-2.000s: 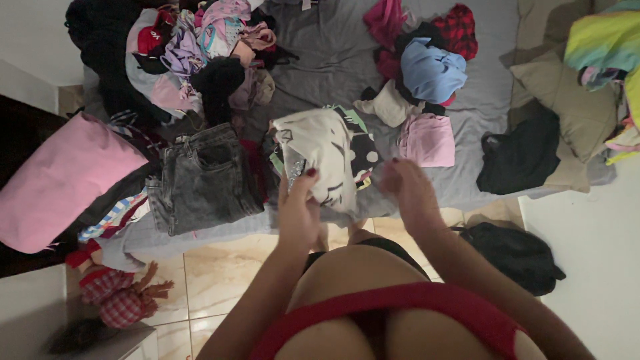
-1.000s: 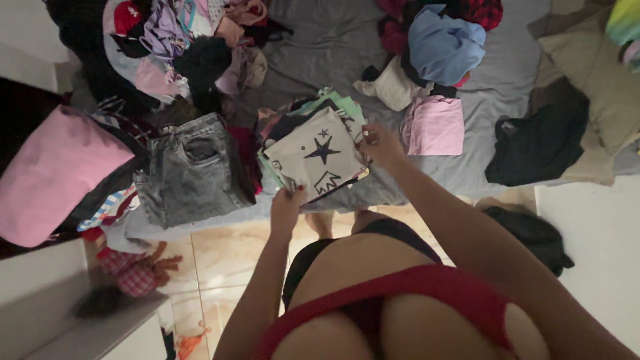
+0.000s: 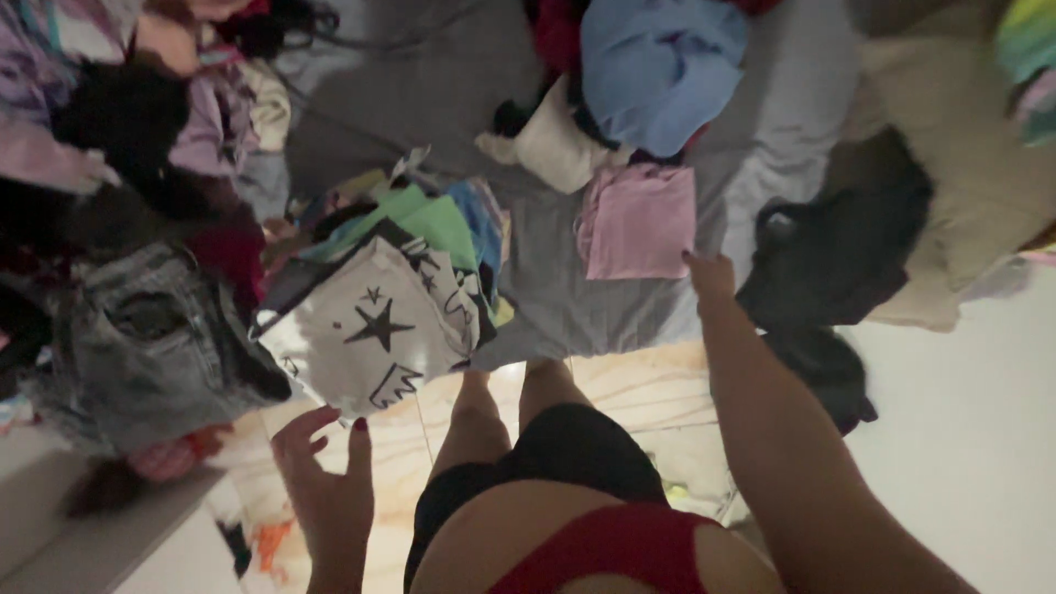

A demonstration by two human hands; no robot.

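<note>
A white folded garment with black stars (image 3: 371,330) lies on top of a stack of folded clothes (image 3: 429,223) near the bed's front edge. Just below its lower corner is my left hand (image 3: 326,470), fingers apart, holding nothing. My right hand (image 3: 711,276) reaches to the right edge of a folded pink garment (image 3: 642,223); whether the fingers pinch it cannot be told. Folded grey jeans (image 3: 165,338) lie left of the stack.
A blue garment (image 3: 664,70) and a cream one (image 3: 557,144) lie behind the pink one on the grey bedsheet (image 3: 396,91). Black garments (image 3: 841,231) are at the right, beside beige fabric (image 3: 973,140). Mixed clothes (image 3: 124,107) are heaped at the left. A dark bag or cloth (image 3: 817,375) is below the bed's edge.
Both hands have let go of the star-patterned garment, which lies on the stack. My right hand has moved right, to the pink garment. The view has shifted closer to the bed.
</note>
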